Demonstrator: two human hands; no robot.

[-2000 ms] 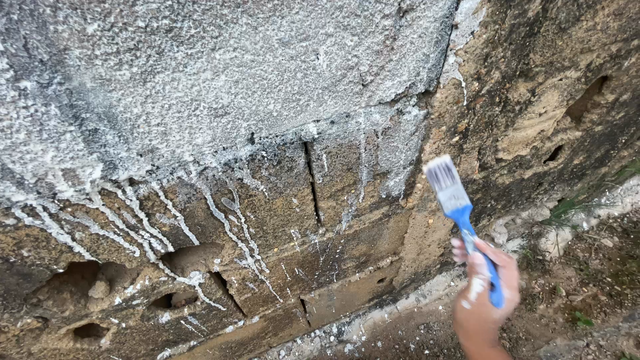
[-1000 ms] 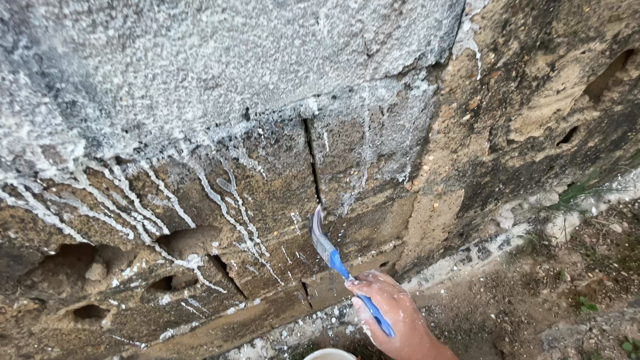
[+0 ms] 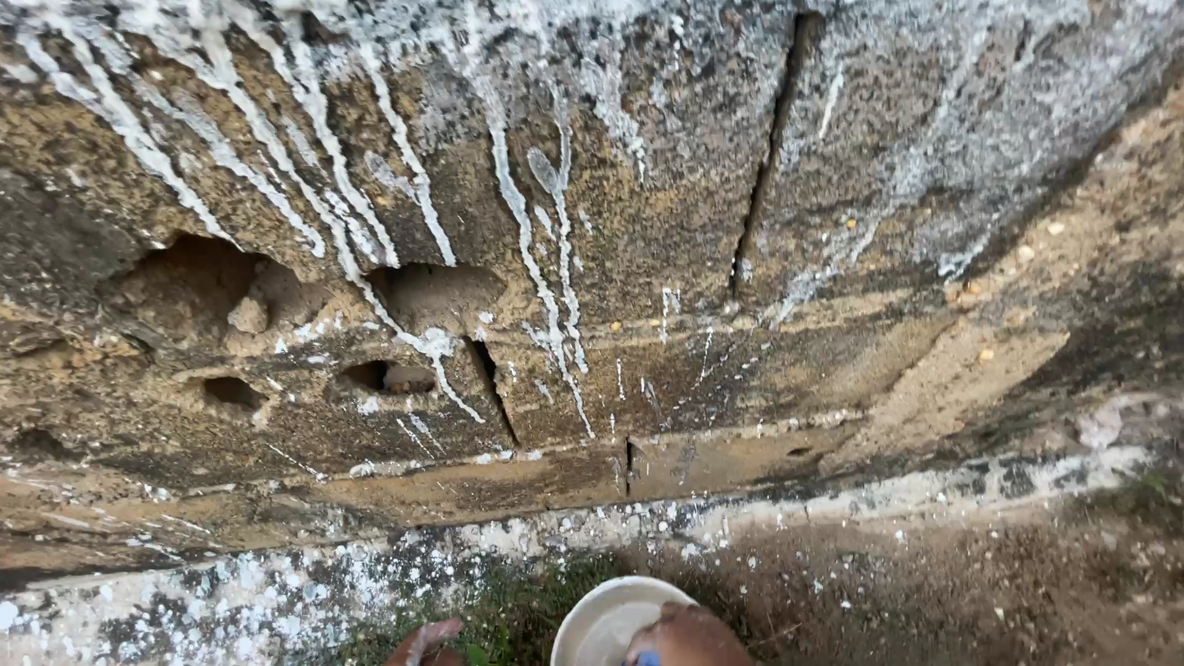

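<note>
At the bottom edge of the head view, my right hand (image 3: 689, 636) is over the rim of a white bucket (image 3: 575, 618), closed around a paintbrush whose blue handle (image 3: 647, 658) shows only as a small patch. The bristles are hidden. Pale liquid or residue shows inside the bucket. To the left, my left hand (image 3: 430, 641) is partly in view near the grass, cut off by the frame; what it holds, if anything, cannot be seen. Above both hands rises a weathered masonry wall (image 3: 647, 231) with white paint drips (image 3: 518, 213) down it.
Several hollows, including a large one (image 3: 199, 277), and narrow vertical cracks (image 3: 772, 139) break the wall. A paint-spattered ledge (image 3: 305, 573) runs along its foot. Grass (image 3: 518, 601) and bare soil (image 3: 925, 583) lie in front.
My right hand has moved from the wall down to the bucket with the paintbrush. My left hand has come into view at the bottom. The view has shifted down and left.
</note>
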